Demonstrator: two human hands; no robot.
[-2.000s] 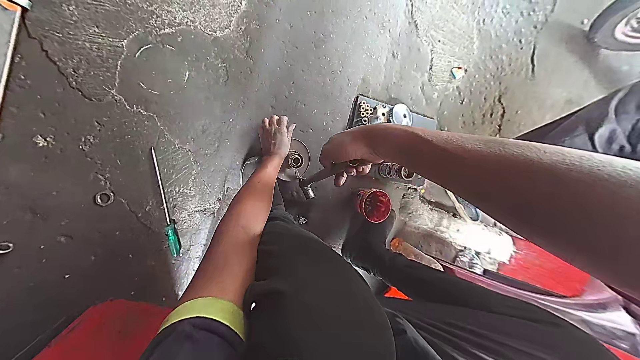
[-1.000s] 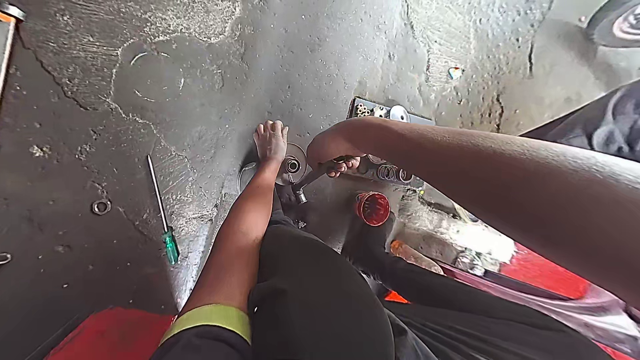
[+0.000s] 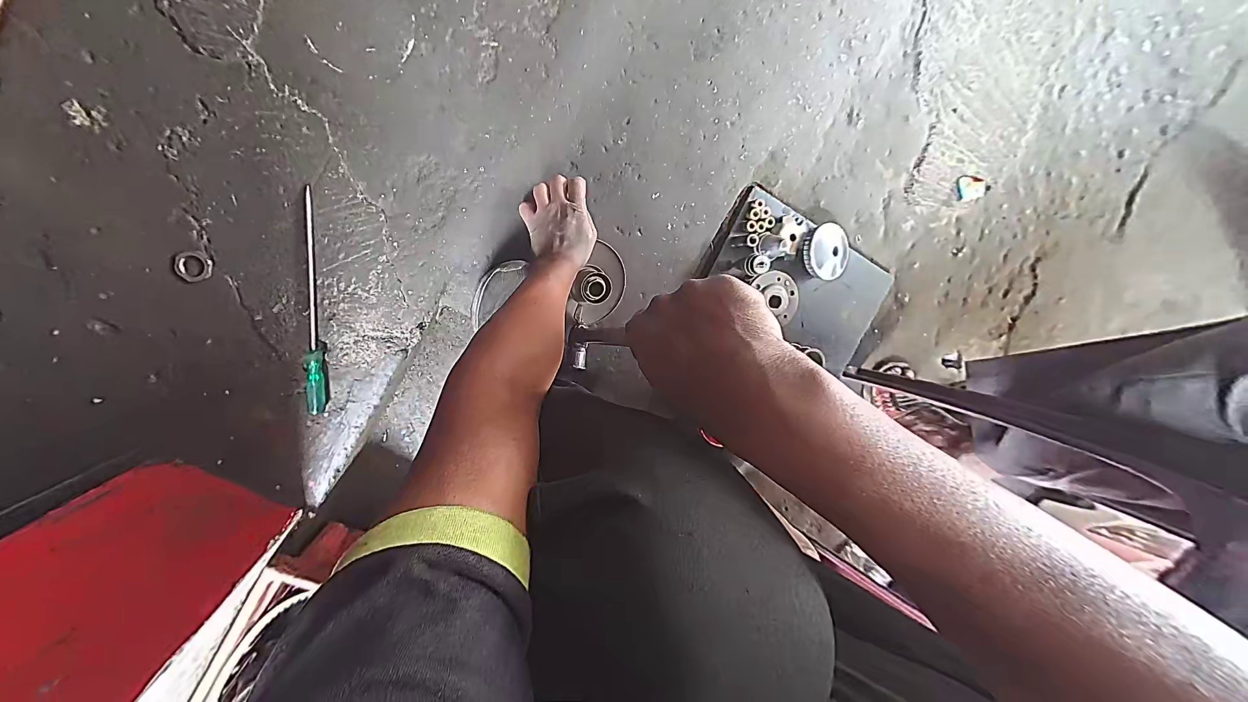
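Observation:
My left hand [image 3: 561, 219] lies on the far edge of a round metal part [image 3: 609, 268] with a ringed hub [image 3: 593, 285], down on the concrete floor; its fingers point away from me. My right hand [image 3: 707, 336] is closed around the handle of a hammer [image 3: 582, 349], whose metal head is just on the near side of the hub. Whether the head touches the part, I cannot tell. A curved clear or metal rim [image 3: 483, 292] shows left of my left wrist.
Right of my hands a dark tray [image 3: 858, 307] holds a toothed metal wheel [image 3: 827, 252], a flange [image 3: 777, 295] and several small bushings [image 3: 758, 216]. A green-handled screwdriver [image 3: 315, 375] and a nut [image 3: 193, 266] lie left. A red panel [image 3: 127, 575] is at lower left.
The view has shifted, showing the tray more fully. The red cup seen earlier beside my right arm is now mostly hidden. My right hand still grips the hammer; my left stays at the round part.

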